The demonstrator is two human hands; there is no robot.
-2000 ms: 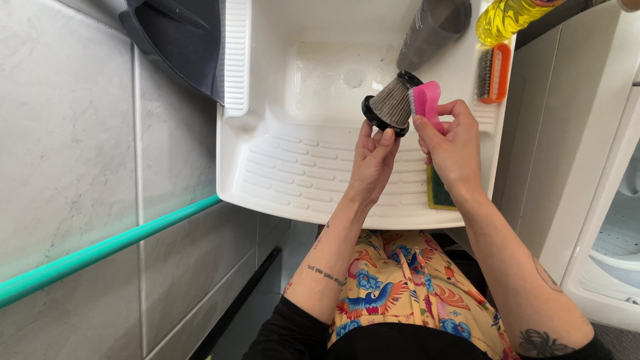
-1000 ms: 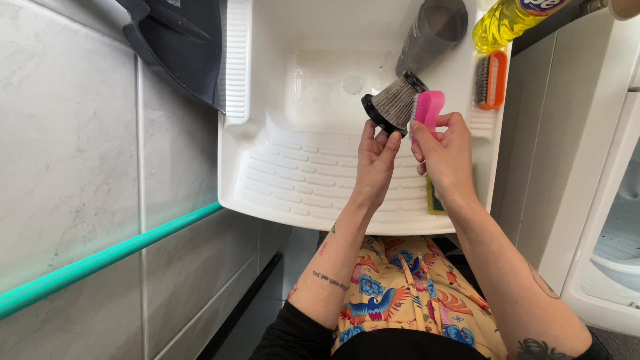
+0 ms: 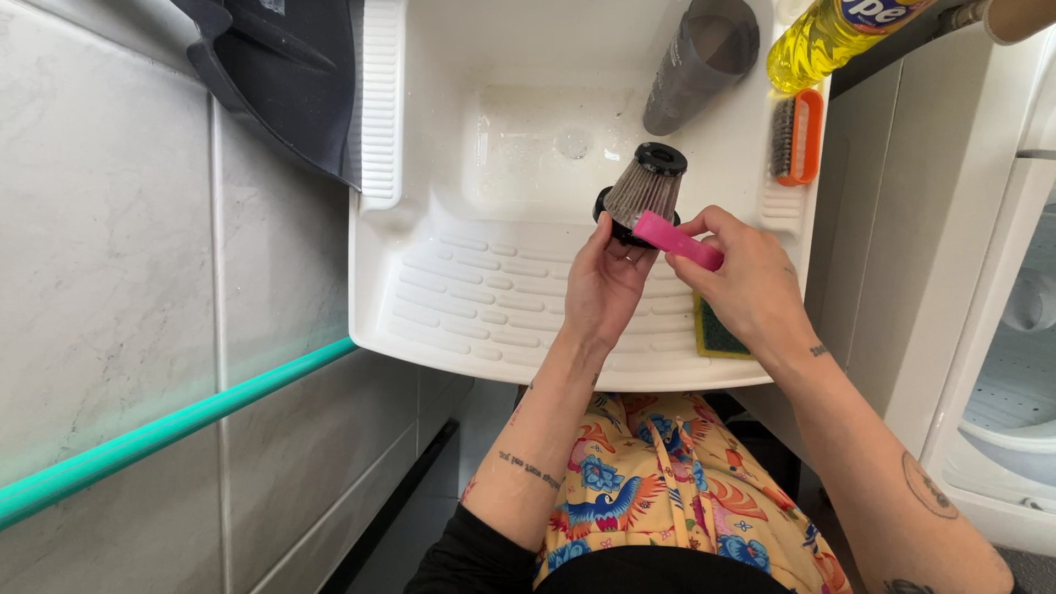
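My left hand [image 3: 609, 276] holds a cone-shaped pleated vacuum filter [image 3: 648, 186] by its wide black rim, over the ribbed slope of a white plastic laundry sink [image 3: 462, 351]. The filter's narrow black end points up and away from me. In my right hand [image 3: 738, 272] is a pink brush [image 3: 678, 241], pinched between thumb and fingers. Its front end lies against the lower pleats near the wide rim; its bristles are hidden. A green and yellow sponge [image 3: 719, 330] rests on the slope, partly covered by my right hand.
A grey translucent cup [image 3: 701, 66] leans in the sink's back right. On the right ledge are an orange-handled brush [image 3: 799, 138] and a yellow detergent bottle [image 3: 813, 49]. A dark dustpan [image 3: 280, 78] overhangs the left edge; a teal pole [image 3: 181, 433] crosses the tiled wall.
The filter has turned more upright in my left hand. The pink brush has tilted from nearly upright to nearly level and sits lower, by the wide rim.
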